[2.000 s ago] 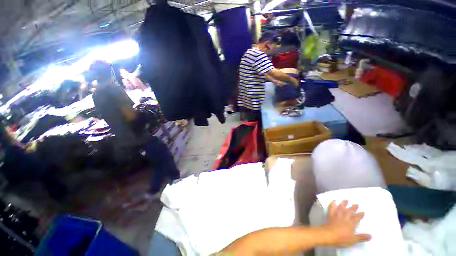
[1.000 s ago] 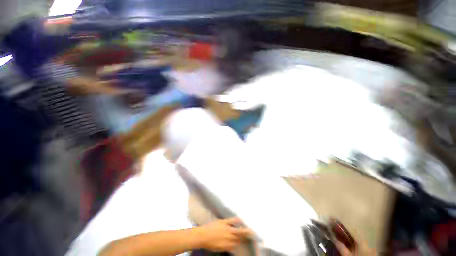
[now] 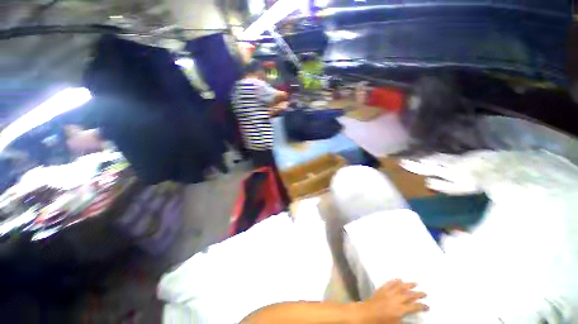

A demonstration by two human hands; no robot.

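A white garment piece (image 3: 393, 247) is drawn over the padded pressing form, whose rounded pale grey end (image 3: 364, 190) juts out beyond it. My left hand (image 3: 396, 302) lies on the white cloth near the bottom edge, fingers spread, gripping nothing that shows. A pile of white pieces (image 3: 253, 266) lies left of the form. A large loose white heap (image 3: 526, 221) lies to the right and is overexposed. My right hand is out of the picture, and no iron shows.
A brown open carton (image 3: 314, 177) stands beyond the form, beside a light blue table (image 3: 304, 152). A red bag (image 3: 256, 199) is on the floor. A person in a striped shirt (image 3: 253, 114) stands at that table. Dark clothes (image 3: 152, 107) hang at left. A green-teal flat patch (image 3: 450, 210) lies beside the heap.
The view swung right and came partly back. The iron and my right hand, seen at the bottom one second ago, are out of the picture. My left hand rests on the cloth again.
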